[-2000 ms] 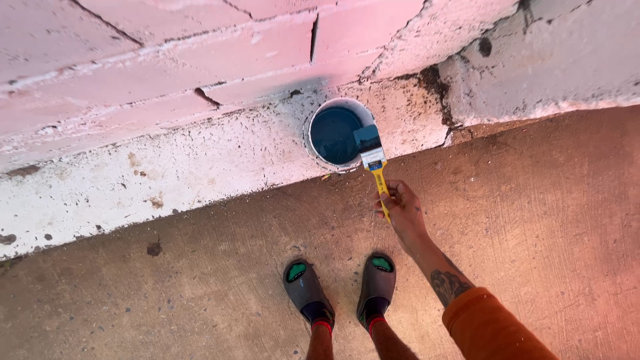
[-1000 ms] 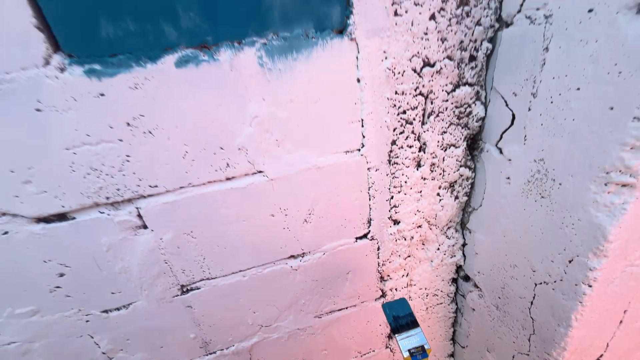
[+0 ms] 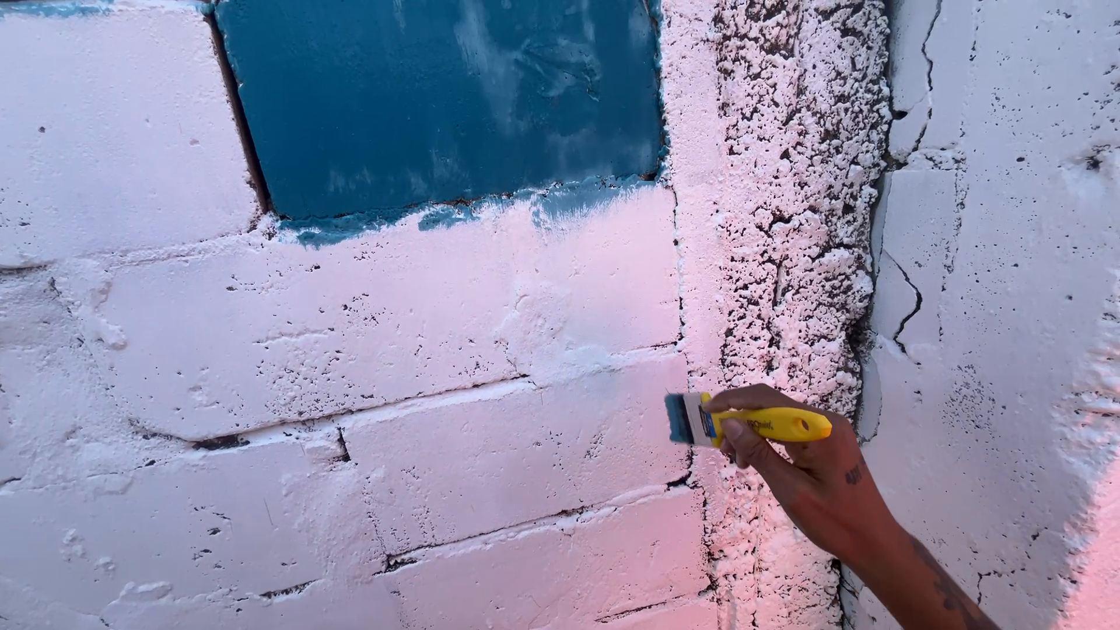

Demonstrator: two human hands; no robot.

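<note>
My right hand holds a flat paintbrush by its yellow handle, at the lower right of the head view. The bristles carry dark blue paint and point left, close to the white-painted block wall; whether they touch it I cannot tell. Above and to the left is a block painted blue, with an uneven blue lower edge that runs onto the white block below it. My left hand is out of view.
A rough, pitted mortar strip runs down the corner, right of the blocks. Beyond it stands a cracked, white-painted wall surface. Dark gaps show along some block joints.
The view has swung up from the ground and paint bucket to the wall. The brush has risen from the bucket to the wall, still in my right hand, its bristles now pointing left.
</note>
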